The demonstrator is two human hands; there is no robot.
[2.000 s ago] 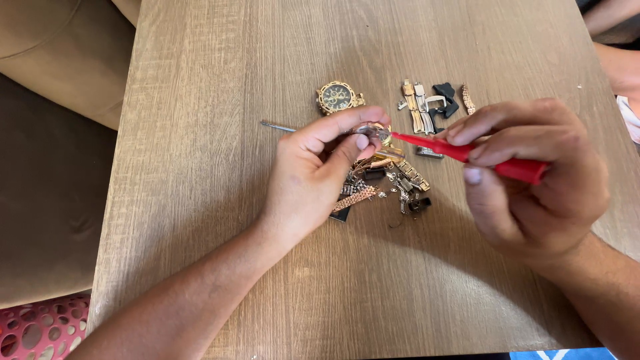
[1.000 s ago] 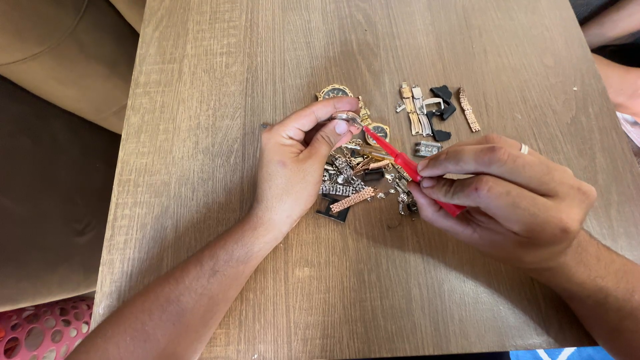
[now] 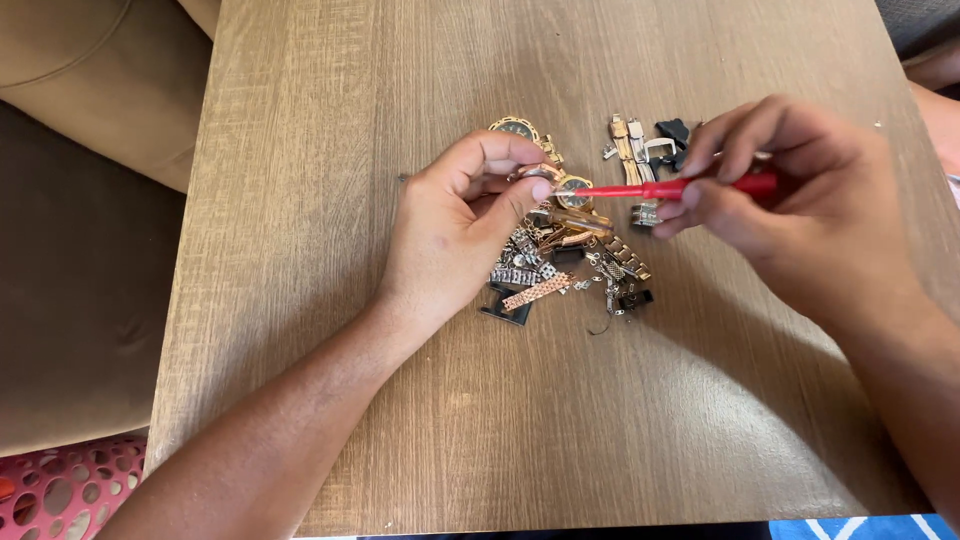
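Note:
My left hand pinches a small rose-gold watch case between thumb and fingertips; the fingers hide part of it. My right hand grips a red screwdriver, its metal tip at the edge of the watch case by my left thumb. Whether the tip touches the case, I cannot tell. Behind the tip lies a gold watch with a dark dial. A larger gold watch rests beyond my left fingers. Below the hands is a pile of metal watch-band pieces, with a rose-gold link strip at its near side.
Band clasps, a silver buckle and black pieces lie near my right fingers. A silver watch part is below them. The wooden table has a brown sofa at its left. Another person's limb shows at the right edge.
The screwdriver in my right hand has swung from a slant to nearly level, and that hand has moved up since one second ago. My left hand still holds the watch case.

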